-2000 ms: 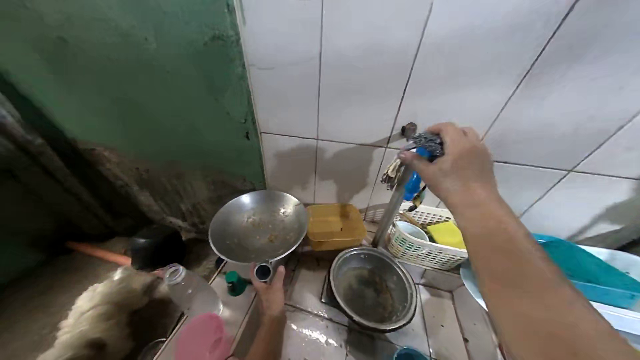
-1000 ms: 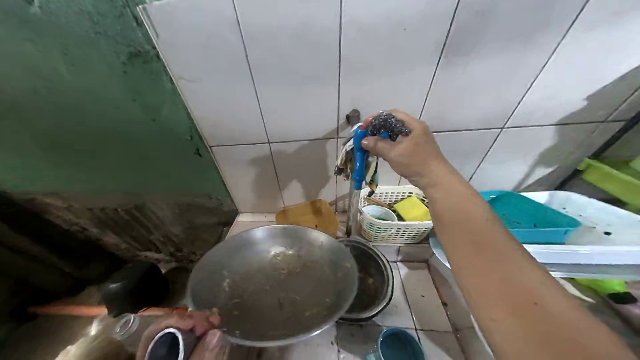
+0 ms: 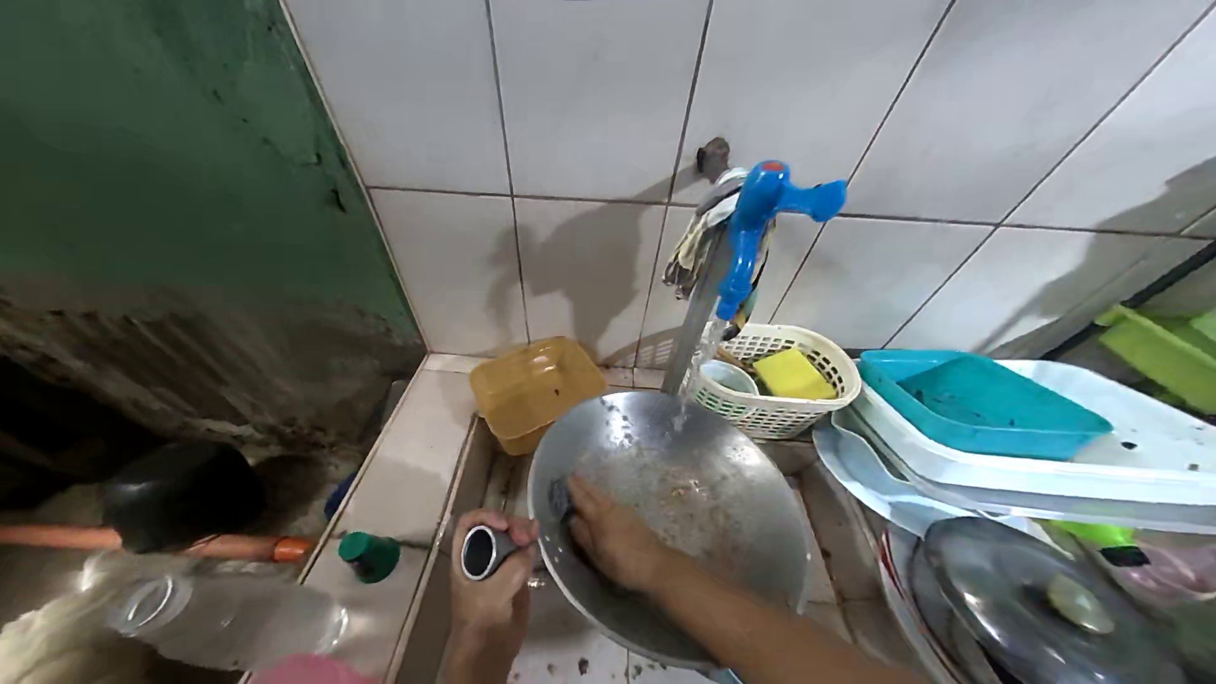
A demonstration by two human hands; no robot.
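Note:
My left hand (image 3: 494, 570) grips the hollow handle of a metal wok (image 3: 722, 503), which is tilted over the tiled sink. Inside the wok, my right hand (image 3: 613, 537) presses a metal scouring pad (image 3: 560, 496) against its left wall; the pad is mostly covered by the fingers. From a blue plastic tap (image 3: 755, 223) on an upright pipe, water runs into the wok's far side. A cloth (image 3: 708, 228) hangs around the pipe behind the tap.
A yellow-brown plastic container (image 3: 537, 389) stands behind the wok. To its right are a white basket (image 3: 784, 418) with a yellow sponge (image 3: 793, 373), a teal basin (image 3: 988, 404) and a glass lid (image 3: 1026, 598). A green cup (image 3: 369, 557) and a clear bottle (image 3: 237, 617) are at left.
My right hand has moved from the tap down into the wok with the scouring pad. Water now runs from the tap. The wok is now under the tap, over where the pot was seen.

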